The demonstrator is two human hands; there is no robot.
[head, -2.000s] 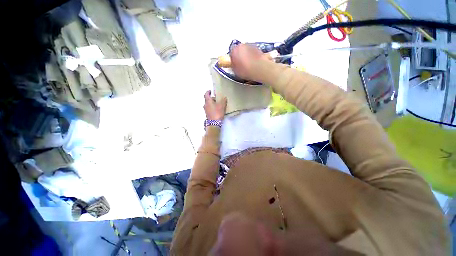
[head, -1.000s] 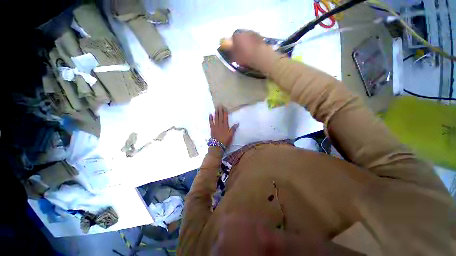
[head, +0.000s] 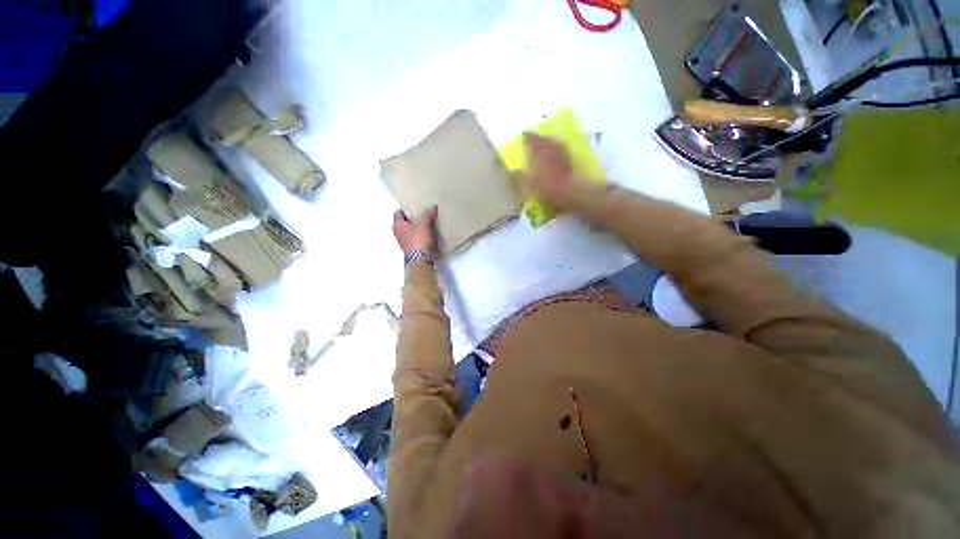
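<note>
A khaki pocket piece (head: 455,179), with layered edges at its near side, lies on the white pressing cloth (head: 358,63). My left hand (head: 417,232) is at its near left corner, thumb on top and the other fingers at its edge. The yellow pressing template (head: 574,158) lies just right of the piece. My right hand (head: 548,168) is blurred over the template's left part; whether it grips it cannot be told. The steam iron (head: 737,142) stands at the right, away from both hands, its wooden-coloured handle showing.
Tied khaki bundles (head: 226,226) lie at the left. A light fabric tie (head: 342,332) lies near the front edge. Red-handled scissors (head: 597,13) are at the top. The metal iron rest (head: 742,58) is beyond the iron. A yellow sheet (head: 905,174) is at far right.
My right hand has let go of the iron, now at the right, and moved to the template. My left hand has moved onto the piece's corner. The view has shifted and turned.
</note>
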